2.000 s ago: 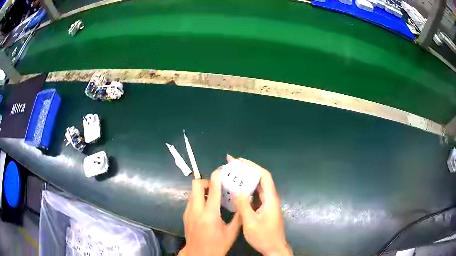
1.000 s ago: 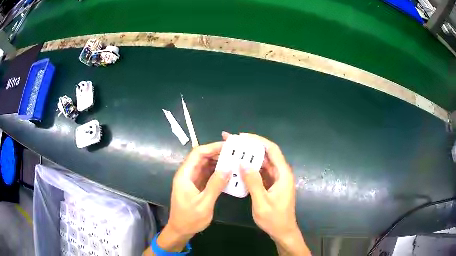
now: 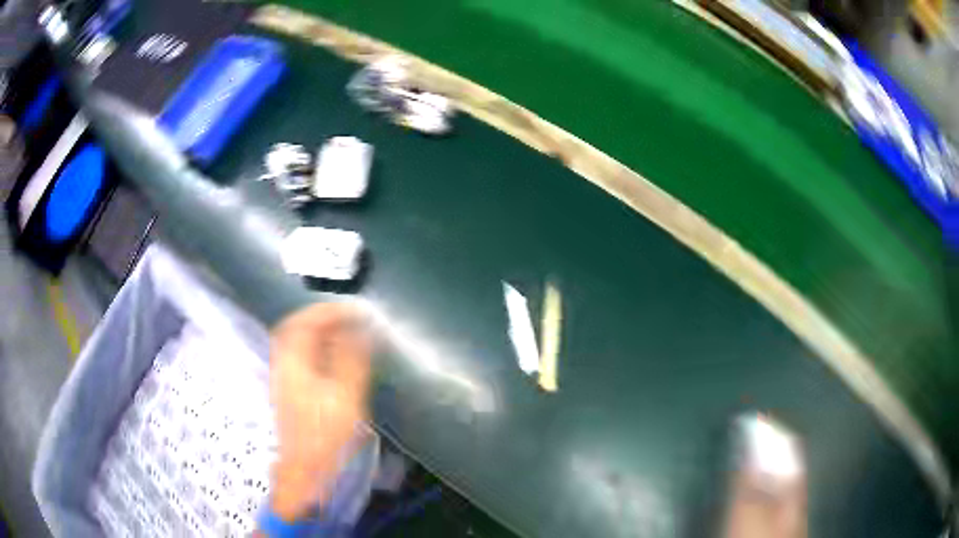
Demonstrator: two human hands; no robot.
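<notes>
The view is blurred. My left hand (image 3: 319, 363), with a blue band at the wrist, is over the bench's front edge by the lined crate, just below a white socket adapter (image 3: 324, 253); its fingertips are too blurred to show whether they hold anything. My right hand (image 3: 768, 510) is cut off by the bottom edge at the right, with a white adapter (image 3: 771, 450) at its fingertips. Another white unit (image 3: 343, 168) lies on the bench beside an exposed inner assembly (image 3: 288, 170). A pale tan stick (image 3: 551, 336) and a white-handled pointed tool (image 3: 519, 328) lie together mid-bench.
The lined crate (image 3: 79, 447) holds rows of white adapters at the lower left. A blue parts bin (image 3: 223, 97) and black mat (image 3: 131, 65) are at the upper left. More exposed assemblies (image 3: 402, 97) lie by the pale strip, beyond which runs the green conveyor (image 3: 673, 116).
My hands have parted: the left moved left towards the crate, the right moved right with the white adapter they both held. The view has turned left and tilted.
</notes>
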